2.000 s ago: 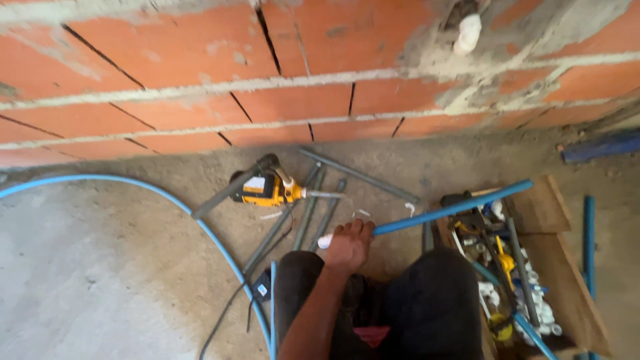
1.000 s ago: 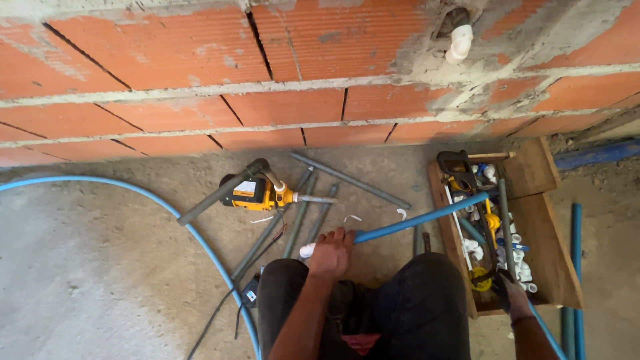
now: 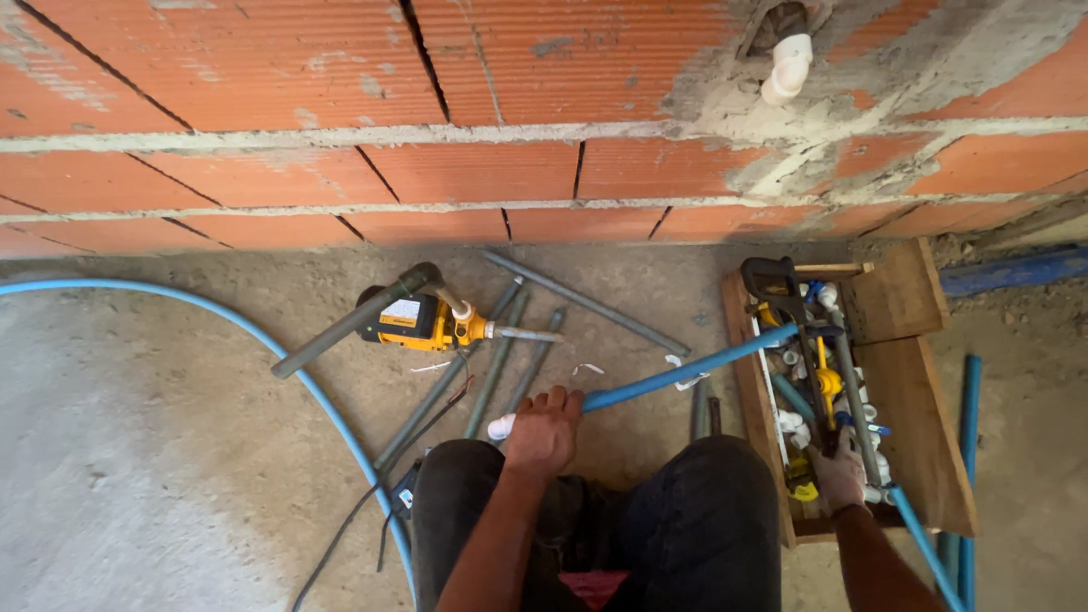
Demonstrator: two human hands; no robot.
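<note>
My left hand grips a blue plastic pipe near its lower left end, where a white elbow fitting pokes out beside the fingers. The pipe's far end lies over a wooden toolbox at the right. My right hand, which looks gloved, reaches into the box beside a hacksaw with a black handle; its fingertips are partly hidden, and whether they hold anything is unclear. White fittings, a grey pipe, a yellow tool and a yellow tape measure are in the box.
A yellow and black pump with pipes attached stands on the concrete floor. Several grey pipes lie around it. A blue hose curves at the left. Blue pipes lie right of the box. A white elbow protrudes from the brick wall.
My right hand, not visible two seconds ago, came into the toolbox by one second ago and is now farther in, close to the saw. My left hand has kept hold of the blue pipe.
</note>
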